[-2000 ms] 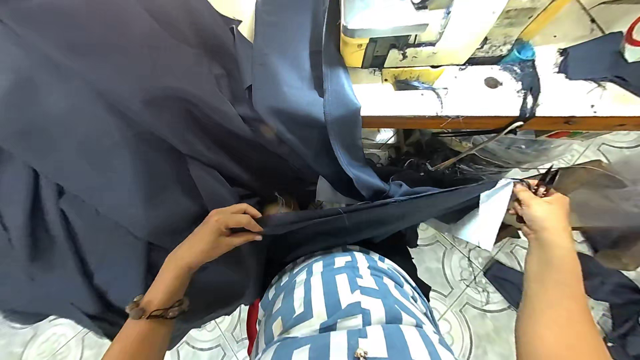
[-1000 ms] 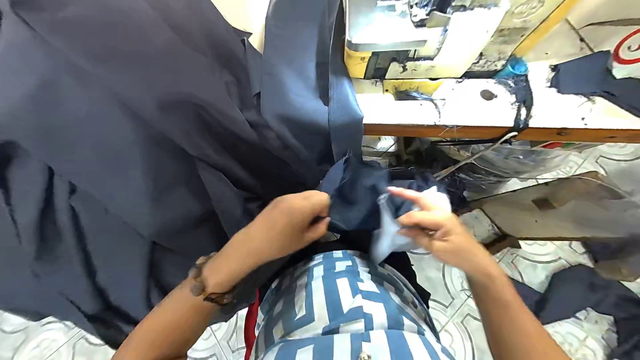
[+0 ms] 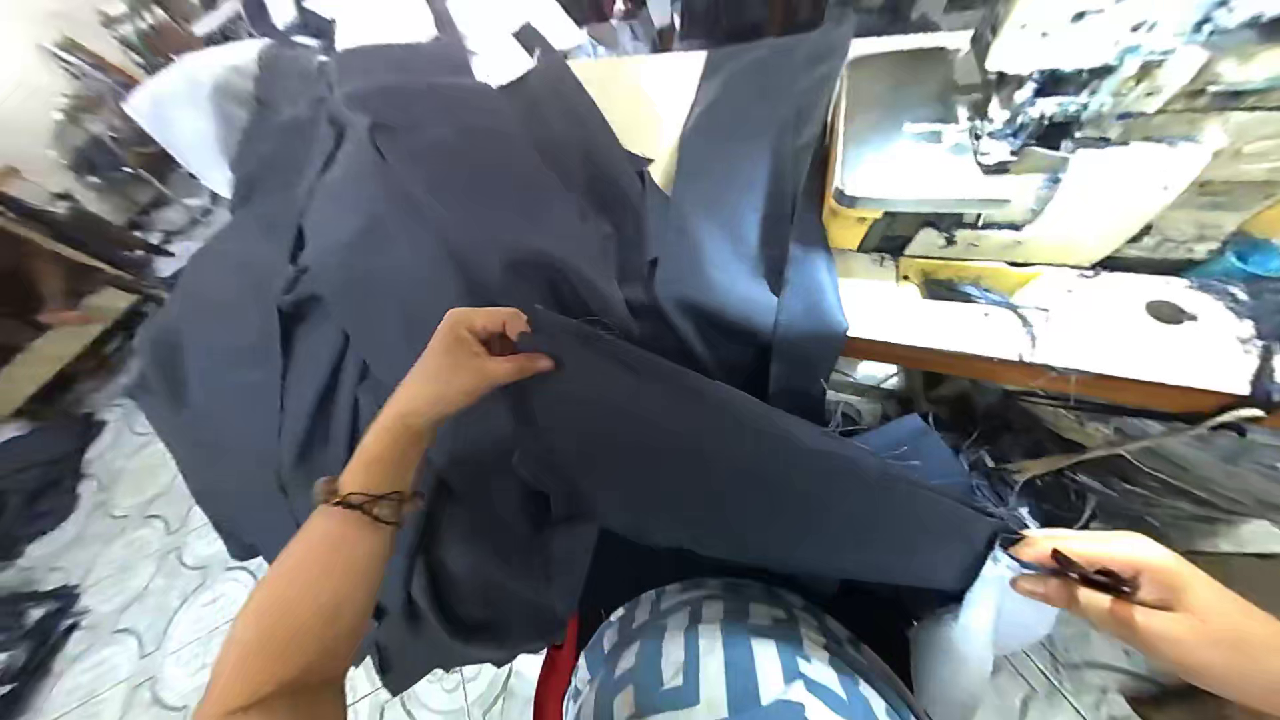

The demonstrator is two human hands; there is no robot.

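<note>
A long piece of dark navy fabric stretches slantwise above my lap. My left hand pinches its upper left corner between thumb and fingers. At its lower right end, my right hand grips the cloth edge where a white fabric piece hangs down. A small dark tool, perhaps thread snips, lies within the right hand's fingers. More dark fabric spreads behind and left of my left hand, draped down toward the floor. Loose threads show along the stretched piece's upper edge.
An industrial sewing machine stands on the worktable at the upper right, whose brown front edge runs near my right hand. Tangled scraps and threads hang below it. Dark cloth pieces lie on the tiled floor at the left.
A second ago my hands were close together over my lap; now they are wide apart with the fabric stretched between them. The view has swung left.
</note>
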